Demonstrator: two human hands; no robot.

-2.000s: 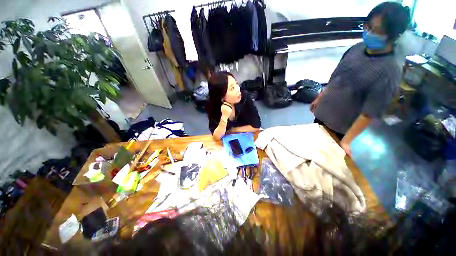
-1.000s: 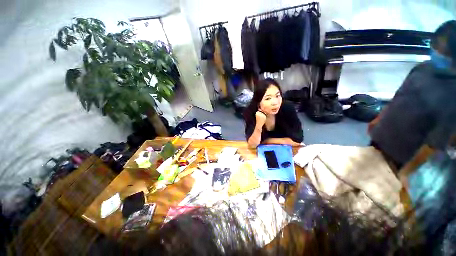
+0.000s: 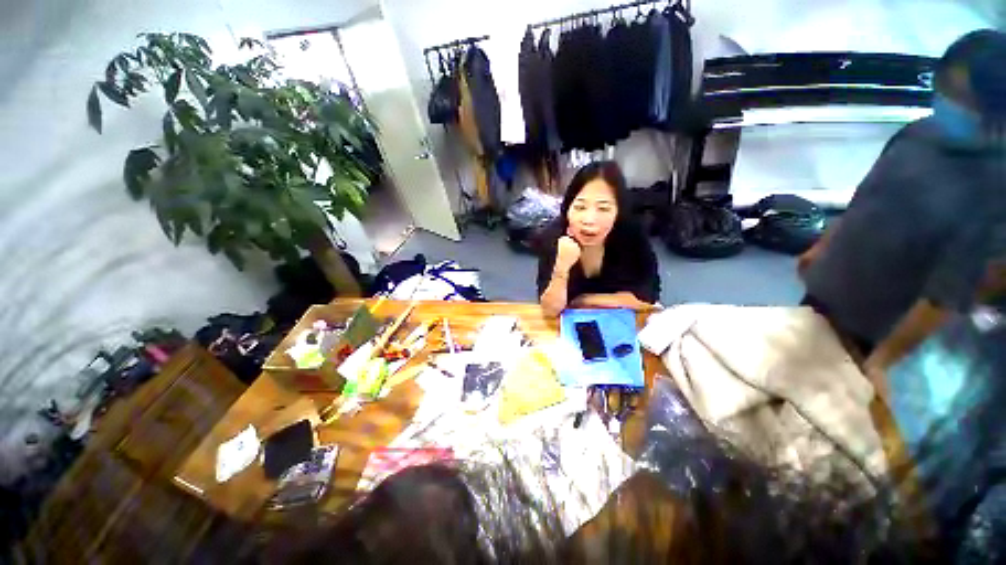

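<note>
Neither of my hands is in view; dark, blurred hair-like strands cover the bottom edge. Nearest in front of me, whitish crinkled plastic and papers [image 3: 541,452] lie mid-table, with a yellow sheet [image 3: 531,388] on them. A blue folder [image 3: 620,369] lies before a seated person and bears a dark phone [image 3: 591,341] and a small dark oval item [image 3: 623,349]. Dark scissor-like loops [image 3: 607,404] lie just below the folder. A beige fleece garment [image 3: 761,370] covers the table's right end. A dark glossy packaged item [image 3: 671,425] lies beside it.
An open box of supplies [image 3: 303,377] stands at the table's left, beside thin sticks and tools. A black square [image 3: 289,448] lies near the left edge. A seated person [image 3: 596,265] leans on the far edge. A masked person [image 3: 905,232] stands at the right. Clothes racks and a tree stand behind.
Since two seconds ago my view has turned left, so the table and people sit further right. The seated person now faces forward instead of towards the standing person. The things on the table look unmoved.
</note>
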